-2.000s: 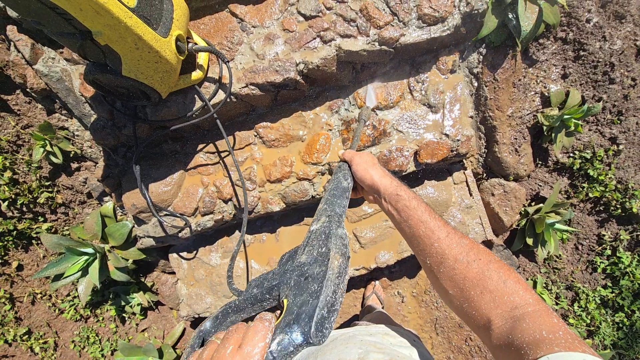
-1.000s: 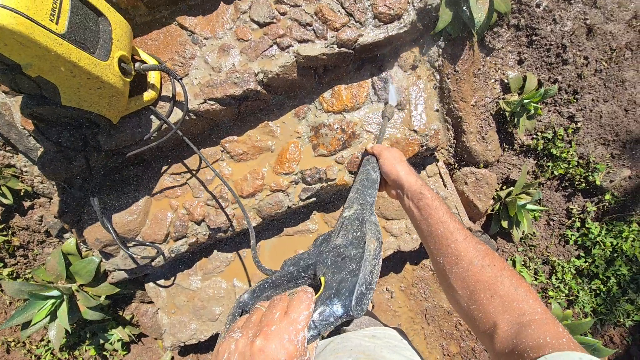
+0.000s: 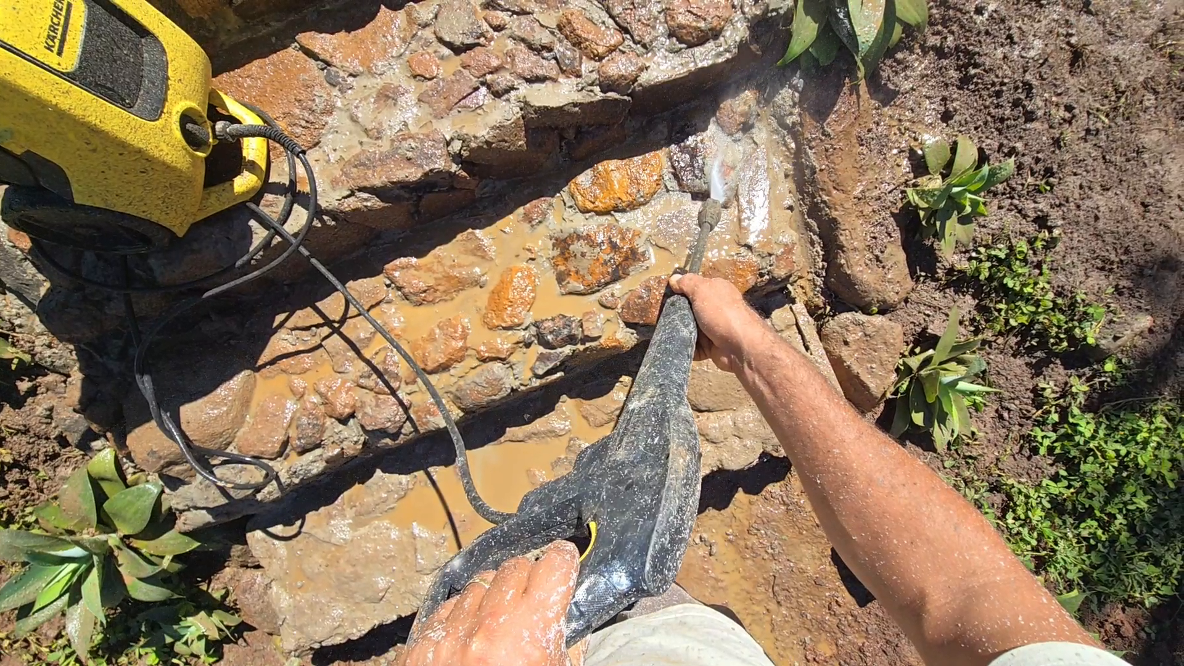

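Observation:
My left hand (image 3: 509, 610), wet and wearing a ring, is wrapped around the rear grip of a black pressure washer gun (image 3: 638, 462). Farther forward, my right hand (image 3: 720, 319) grips the gun's front part, just behind the short lance. White water spray (image 3: 720, 176) leaves the nozzle (image 3: 709, 213) and strikes the right end of a wet stone step (image 3: 573, 250). From the gun, a thin black hose (image 3: 398, 347) runs up left to the yellow Kärcher pressure washer (image 3: 120, 120). The trigger and most of my left fingers' undersides are hidden.
Muddy water (image 3: 499, 472) lies on a lower step. Leafy plants (image 3: 92, 546) grow at lower left, and others (image 3: 953, 194) stand in the soil on the right. Large stones (image 3: 865, 356) border the steps. Hose loops (image 3: 199, 453) lie across their left part.
My right hand and the nozzle have moved right along the stone step; the spray now hits nearer its right end. Both hands have kept hold of the gun. The view has shifted somewhat.

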